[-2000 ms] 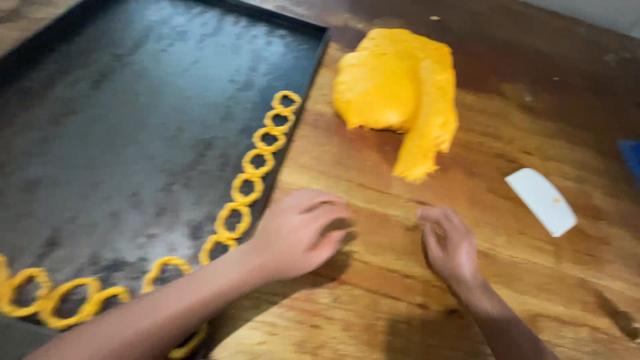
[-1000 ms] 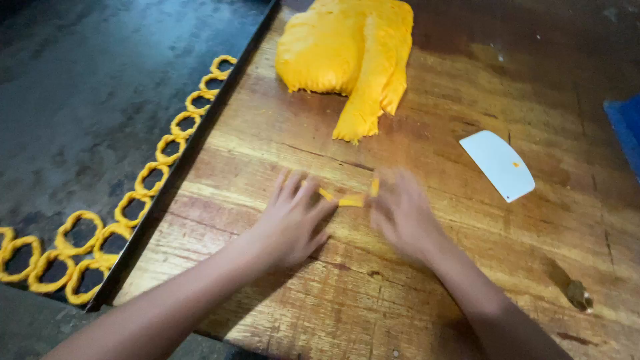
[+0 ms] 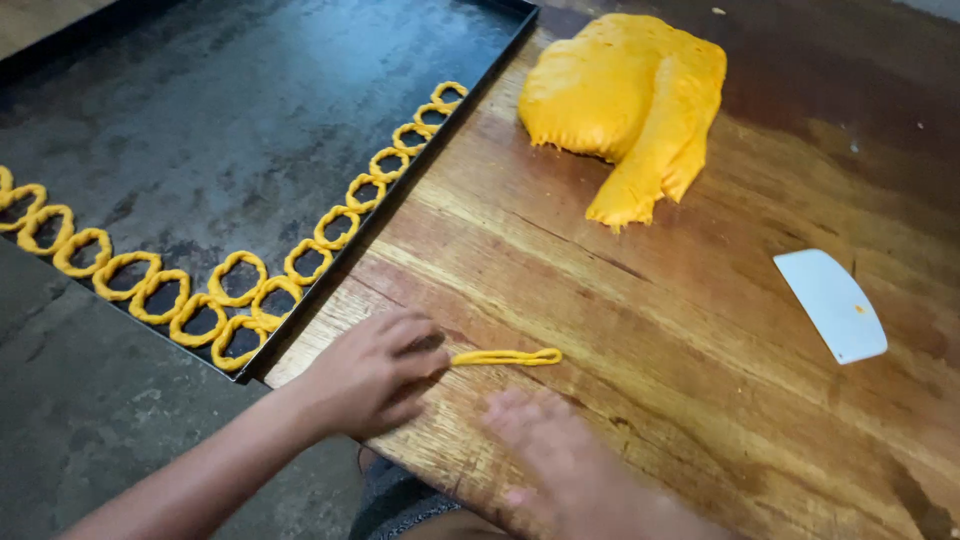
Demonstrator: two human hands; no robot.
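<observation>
A thin strand of yellow dough [image 3: 506, 358] lies doubled on the wooden table, its loop pointing right. My left hand [image 3: 382, 371] pinches the strand's left end between its fingertips. Blurred by motion, my right hand [image 3: 547, 442] is just below the strand, fingers apart and holding nothing. Beyond them rests a large lump of yellow dough [image 3: 600, 90] with a folded flap hanging toward me. Dough rings [image 3: 336, 227] line the near and right edges of a dark metal baking tray [image 3: 187, 97], to the left of my hands.
On the right of the wooden table [image 3: 712, 315] lies a white dough scraper [image 3: 832, 304] with a bit of dough on it. The tray's raised right rim runs beside my left hand. Grey floor [image 3: 112, 420] shows below the tray and the table edge.
A second ago both hands were at a short yellow piece; now a doubled strand lies there. My right hand has moved off it toward me, while my left hand holds its end.
</observation>
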